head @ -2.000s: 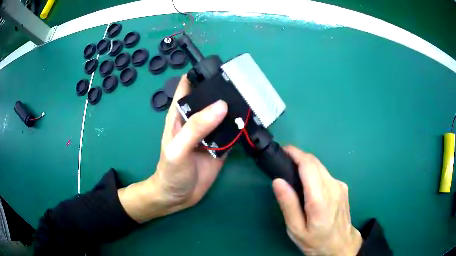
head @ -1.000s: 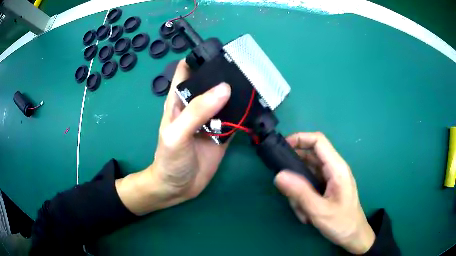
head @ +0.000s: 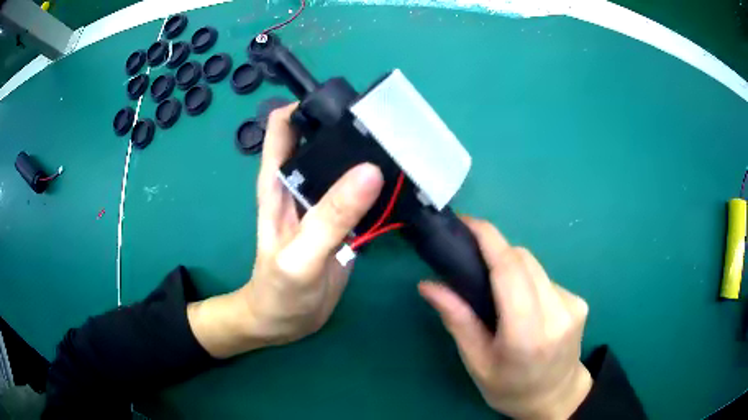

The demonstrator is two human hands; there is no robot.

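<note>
My left hand [head: 307, 246] holds the blocky black head unit [head: 328, 160] from its left side, thumb on its face. A pale silver-grey side panel [head: 418, 139] is on the unit's upper right side. A narrow black stem [head: 293, 70] points to the upper left. My right hand [head: 521, 328] grips the black tube handle [head: 453, 256], which meets the head's lower end. Red lead wires [head: 379, 230] cross the head and carry a small white plug connector [head: 345, 255] beside my left hand. My fingers behind the unit are hidden.
Several black round end caps [head: 189, 75] lie at the upper left on the green bench [head: 574, 164]. A short black part with a lead [head: 31, 173] lies at far left. A yellow battery pack [head: 734, 250] lies at far right. A white strip [head: 656, 45] borders the bench.
The handle has moved up against the head, and the gap seen between them earlier no longer shows. The white connector has moved from the head's face to hang below it, near my left hand.
</note>
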